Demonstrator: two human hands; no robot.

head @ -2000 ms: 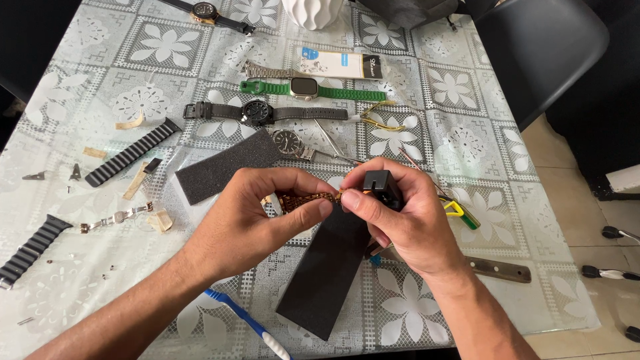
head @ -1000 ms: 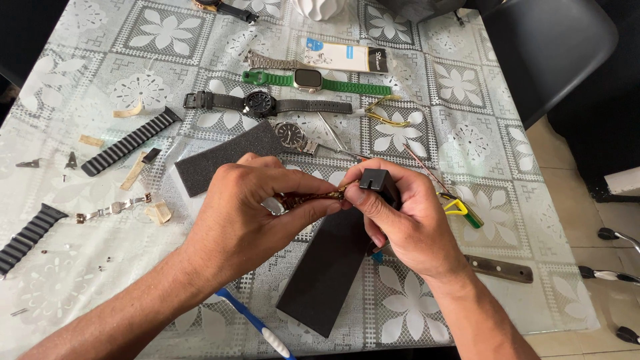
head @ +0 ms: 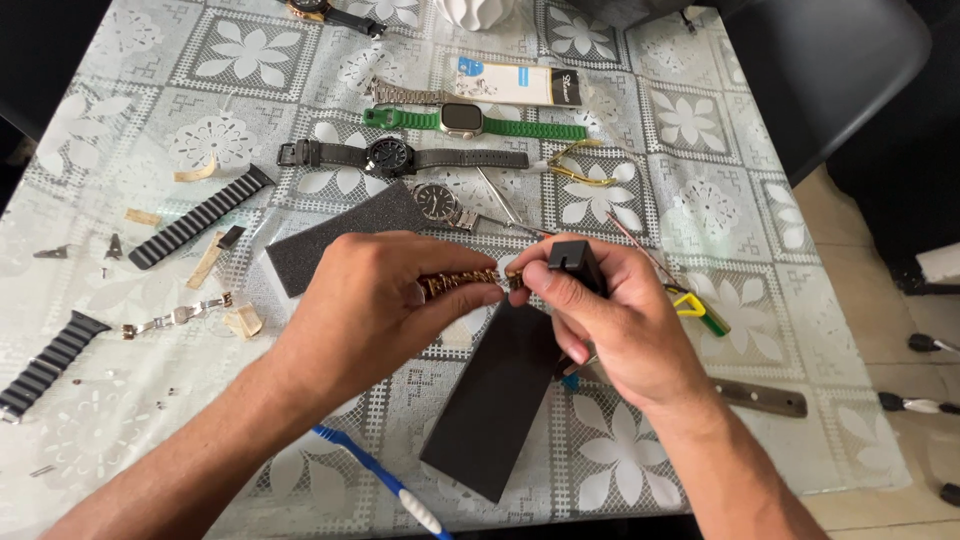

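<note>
Between the fingertips of my left hand (head: 382, 300) is a gold-toned metal watch bracelet (head: 461, 283), its far part hidden by the hand. My right hand (head: 607, 315) pinches a short gold-toned link piece (head: 514, 279) between thumb and forefinger, and also holds a black plastic block with a slot (head: 576, 264). A small gap shows between the bracelet and the link piece. Under the hands lies a black rectangular slab (head: 491, 405); behind the left hand is a grey foam block (head: 341, 240). A steel watch (head: 436, 202) rests beside the foam.
Beyond lie a black watch (head: 390, 156), a green-strapped smartwatch (head: 461, 120) and yellow-handled pliers (head: 581, 163). At left are ridged black straps (head: 201, 217), a small steel clasp (head: 180, 313) and tiny loose parts. A blue-and-white toothbrush (head: 382, 476) lies in front, a wooden handle (head: 761, 397) at right.
The gold-toned bracelet and the short link piece, close together between my fingertips before, now show a gap between them. Both hands stay over the black slab.
</note>
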